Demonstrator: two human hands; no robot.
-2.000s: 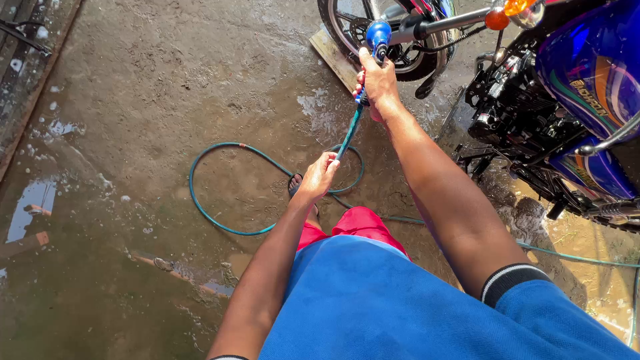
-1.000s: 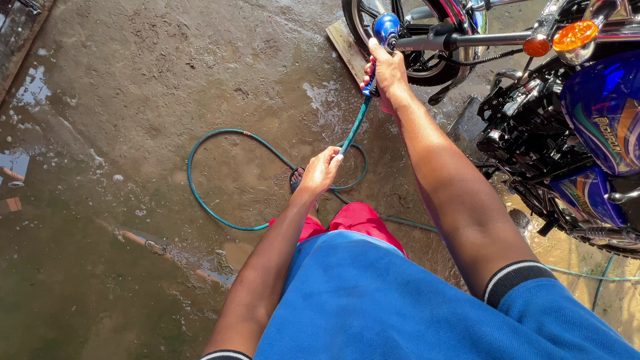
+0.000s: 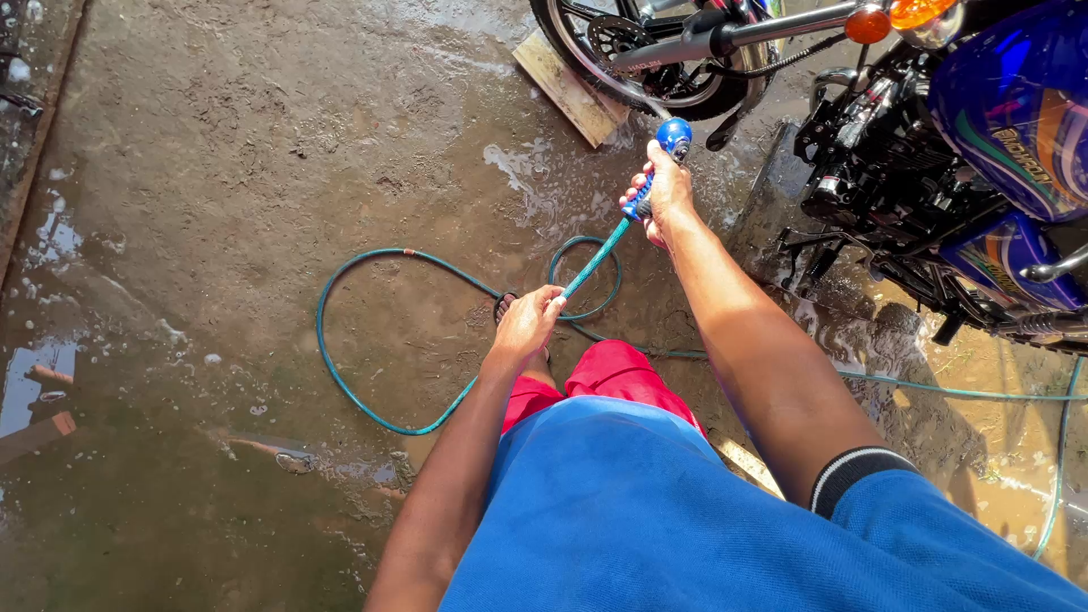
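Observation:
My right hand (image 3: pixel 665 191) grips a blue hose spray nozzle (image 3: pixel 674 136) just below the motorcycle's spoked-looking front wheel (image 3: pixel 586 51). A pale jet of water runs from the nozzle toward the tyre. Closed around the green garden hose (image 3: pixel 595 270), a short way behind the nozzle, is my left hand (image 3: pixel 531 319). The motorcycle, with its blue fuel tank (image 3: pixel 1011 110) and black engine (image 3: pixel 867 161), stands at the upper right. Its handlebar end and rear lie outside the view.
On the wet, muddy concrete floor (image 3: pixel 255 187), the hose loops around my feet and runs off to the right. A wooden board (image 3: pixel 569 89) lies by the front wheel. Puddles with foam (image 3: pixel 38 374) are at the left, near a dark edge (image 3: pixel 42 127).
My right hand with the nozzle is a little lower relative to the front wheel, and a water jet now shows at the wheel. My left hand stays on the hose.

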